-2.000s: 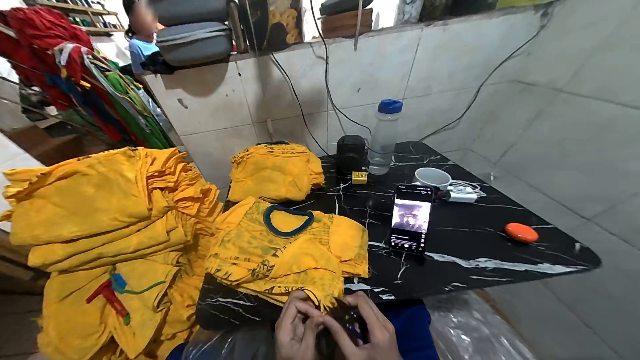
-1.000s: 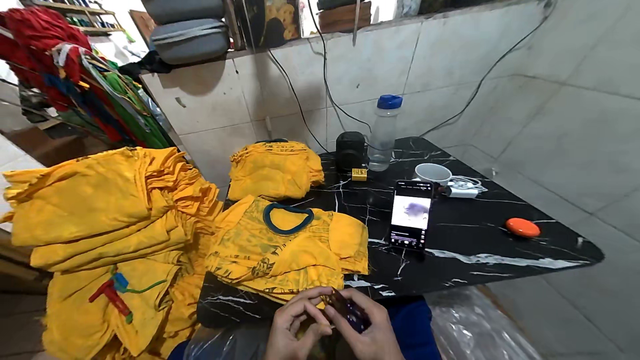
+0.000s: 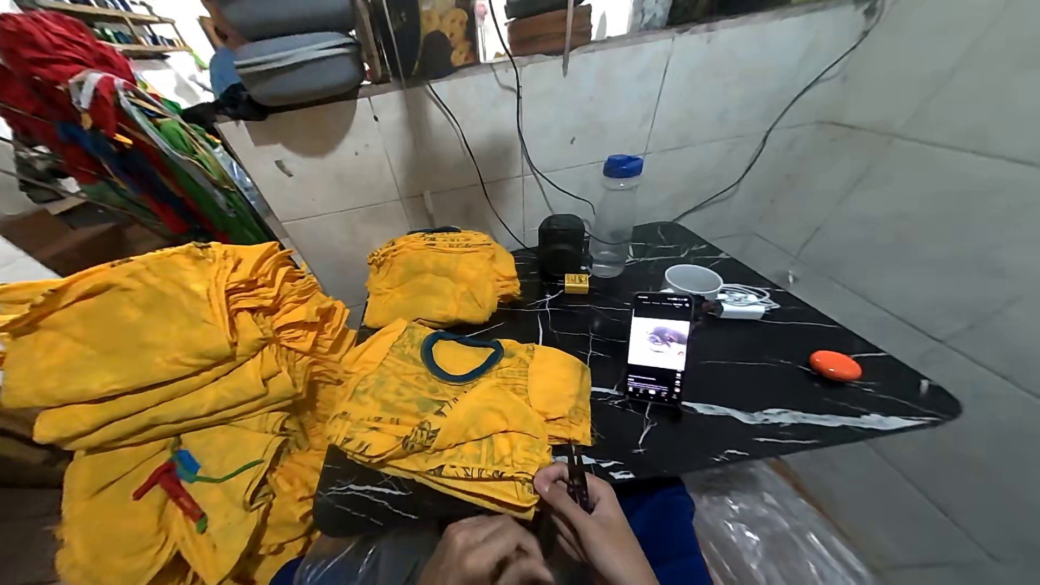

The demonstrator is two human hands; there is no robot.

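Note:
A yellow printed shirt (image 3: 455,406) with a dark blue neckband lies folded at the front of the black marble-patterned table (image 3: 756,374). My right hand (image 3: 597,516) is beside the shirt's lower right corner, fingers closed around a slim dark tool (image 3: 578,479), possibly thread snips; its tip points toward the sleeve. Just left of it, my left hand (image 3: 487,552) is curled at the bottom edge of the view, and what its fingers hold is hidden. Behind the shirt sits a stack of folded yellow garments (image 3: 443,280).
Yellow fabric is piled high (image 3: 154,325) on the left, with a red-handled item (image 3: 172,491) on it. On the table are a lit phone (image 3: 658,349), white cup (image 3: 693,280), coiled white cable (image 3: 743,301), orange oval object (image 3: 835,366), water bottle (image 3: 615,215) and small yellow box (image 3: 576,283).
My hands were together around a dark object in front of the shirt. They are now a little apart, the left one lower, the right one with the dark tool near the shirt. The phone's picture has changed.

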